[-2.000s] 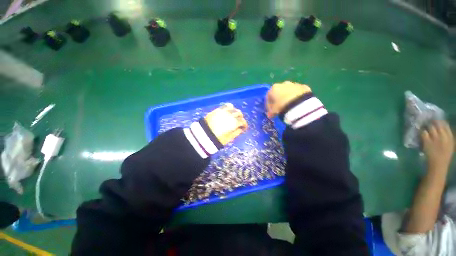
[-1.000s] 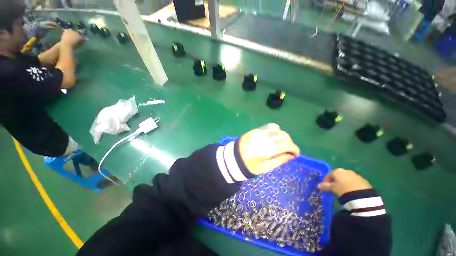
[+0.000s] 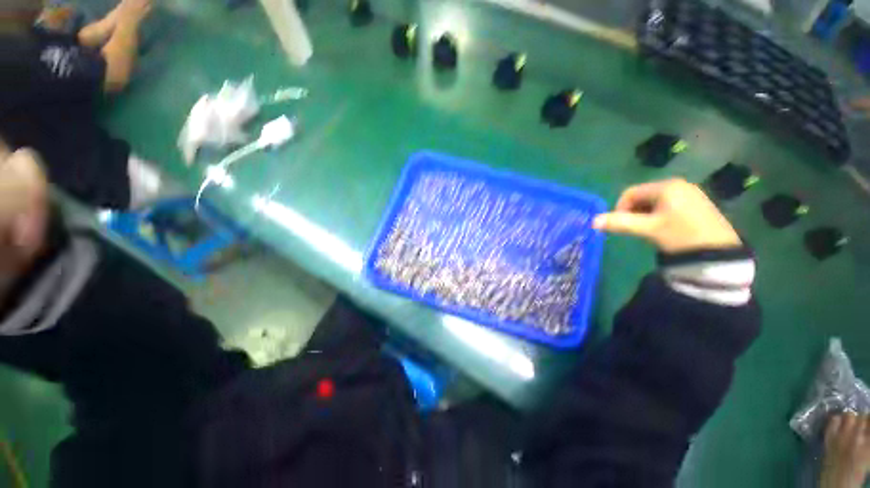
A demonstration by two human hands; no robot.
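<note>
A blue parts tray (image 3: 593,276) lies on the green bench in front of me. Many small metal rings (image 3: 467,276) lie in it, heaped along the near side and blurred. My right hand (image 3: 673,219) is at the tray's right rim, thumb and finger together; whether it holds a ring cannot be seen. My left hand (image 3: 21,212) is at the far left edge of the picture, away from the tray, blurred and partly cut off, so its grip cannot be told.
Black housings (image 3: 560,108) stand in a row beyond the tray. A black blister tray (image 3: 744,71) is at the far right. A crumpled bag (image 3: 217,116) and white adapter (image 3: 277,131) lie left. A neighbour's hand (image 3: 844,448) touches a clear bag (image 3: 828,391). Another person (image 3: 57,105) is at upper left.
My left hand has left the tray and swung far to the left. My right hand stays by the tray's right side. The view first turned left, then tilted down.
</note>
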